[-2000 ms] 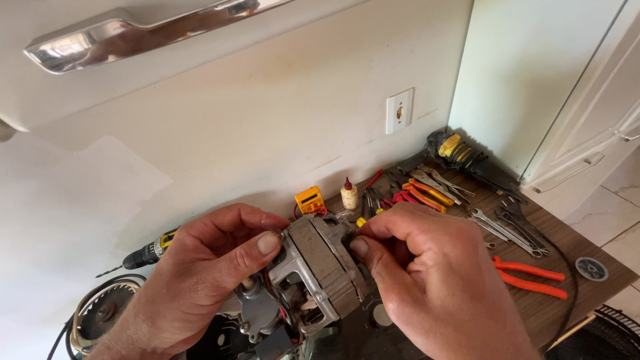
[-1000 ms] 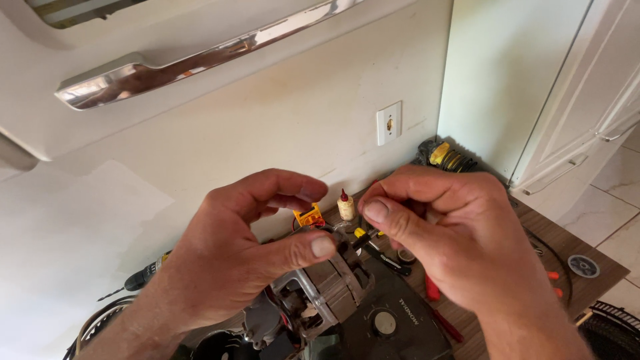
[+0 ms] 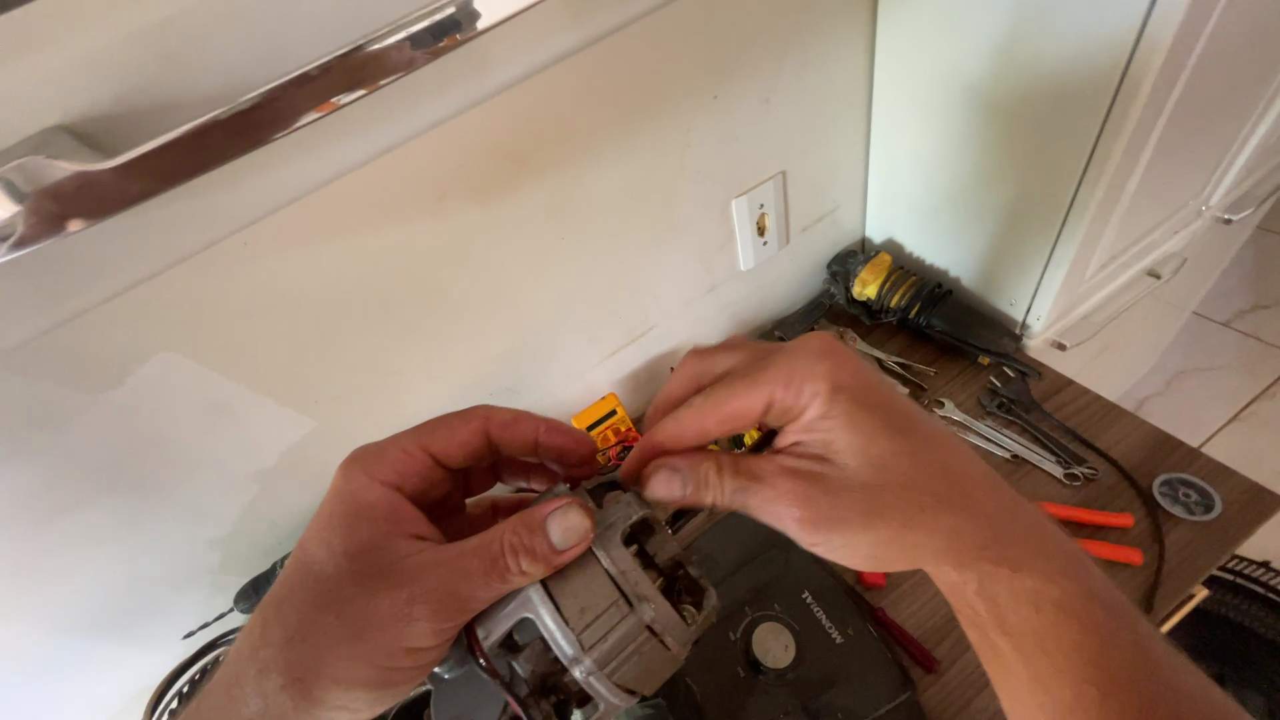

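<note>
An electric motor [image 3: 610,600] with a metal frame and laminated core sits tilted at the lower middle, beside a black fan base [image 3: 800,620] with a round knob. My left hand [image 3: 450,560] grips the motor's upper left side, its thumb on the casing. At the motor's top end, my right hand [image 3: 800,450] has thumb and index finger pinched together; whether something small is between them is hidden. Just behind the fingertips stands a yellow multimeter [image 3: 601,418] with red and black leads.
Combination wrenches [image 3: 1010,440], orange pliers handles [image 3: 1090,532], a round metal disc [image 3: 1187,496] and a yellow-and-black corded power tool [image 3: 890,285] lie on the wooden table to the right. A drill bit [image 3: 210,622] points out at the lower left. The wall has an outlet [image 3: 761,222].
My left hand was off the motor one second ago and now grips it. My right hand has come down to the motor's top end.
</note>
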